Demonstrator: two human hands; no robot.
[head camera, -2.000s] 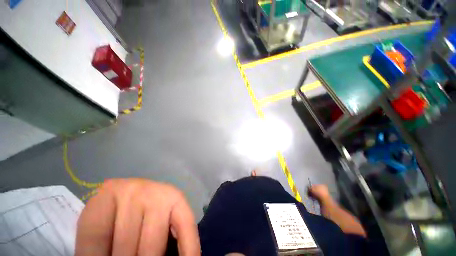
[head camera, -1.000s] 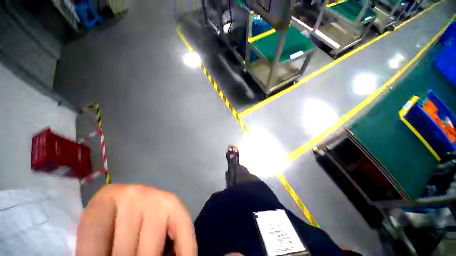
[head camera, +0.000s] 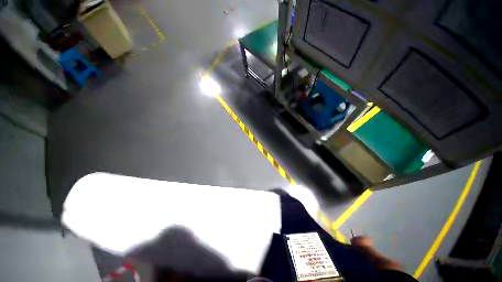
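A large blank white sheet (head camera: 181, 206) spans the lower left in front of my torso, very bright, with its left end rounded over. My left hand (head camera: 179, 253) is a dark, blurred shape at the bottom edge, closed against the sheet's lower part; its fingertips are hidden. My right hand (head camera: 371, 254) hangs low beside my right hip, small and blurred. A thin dark line shows by its fingers, and I cannot tell whether it holds anything. A white ID badge (head camera: 312, 256) lies on my dark clothing.
Grey floor with a yellow-black line (head camera: 256, 144) runs ahead. On the right stand a large grey panel (head camera: 352, 41), a green-topped cart (head camera: 388, 140) and a blue item (head camera: 325, 104). A blue stool (head camera: 78, 66) and a beige bin (head camera: 106, 30) stand far left.
The view has moved forward along the striped line. The white sheet now spreads across the lower left, and my left hand has gone dark and blurred. The red box and blue-bin bench have left view.
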